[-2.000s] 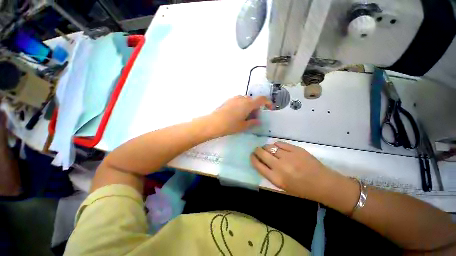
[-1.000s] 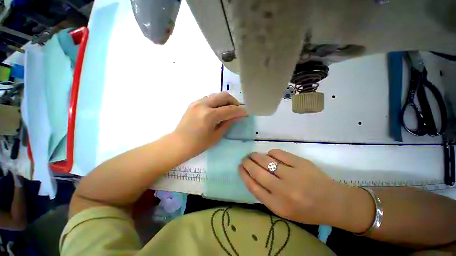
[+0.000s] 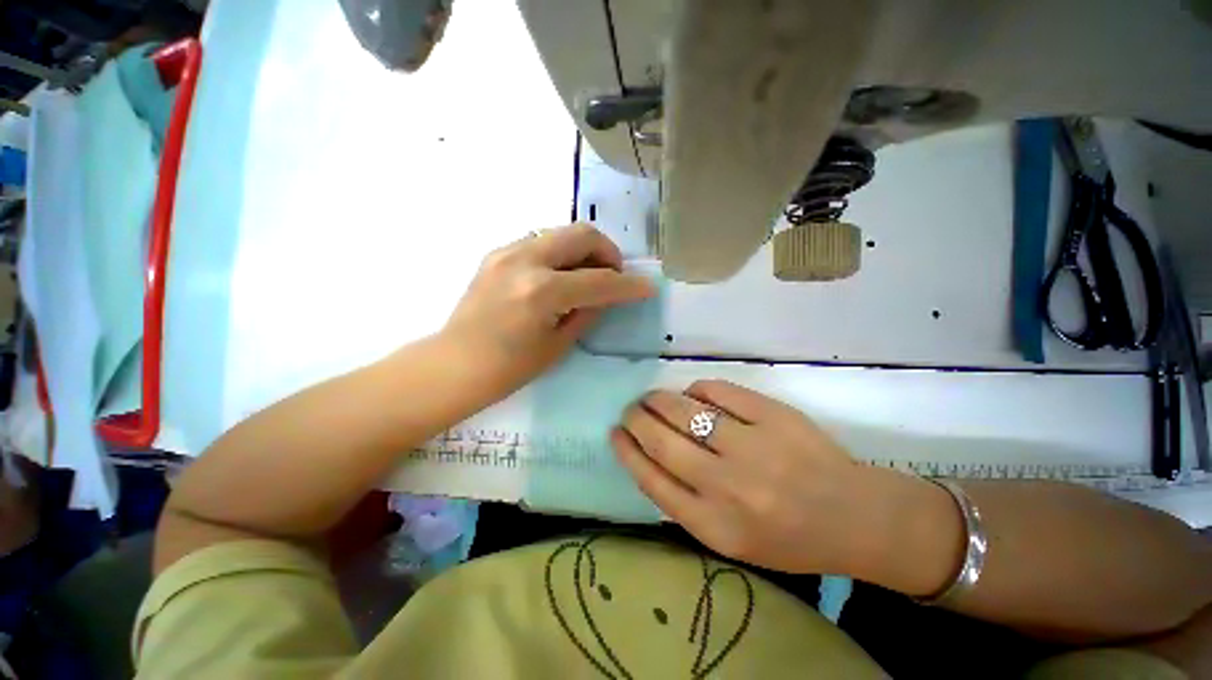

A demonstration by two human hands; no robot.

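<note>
A sheer pale aqua fabric strip (image 3: 574, 423) lies on the white machine table and reaches its front edge. My left hand (image 3: 538, 295) presses and pinches the strip's far part, fingertips beside the machine head. My right hand (image 3: 751, 476), with a ring, rests on the strip's right edge near the front, fingers bent. The off-white sewing machine head (image 3: 738, 146) hides the needle and presser foot. The plate's dark outline shows through the strip. A tan ridged tension knob (image 3: 817, 251) is right of the head.
Black-handled scissors (image 3: 1101, 253) lie at right beside a dark-blue strip (image 3: 1031, 239) and a slim dark tool (image 3: 1166, 399). A red-rimmed basket (image 3: 162, 253) with aqua and whitish pieces (image 3: 113, 199) stands at left. A grey lamp (image 3: 399, 29) hangs above. Fabric pieces (image 3: 432, 526) are below the table edge.
The view has moved closer to the machine head, then shifted slightly. Both hands keep to the strip; my left fingers have closed together from a more spread pose. The strip shows little clear movement.
</note>
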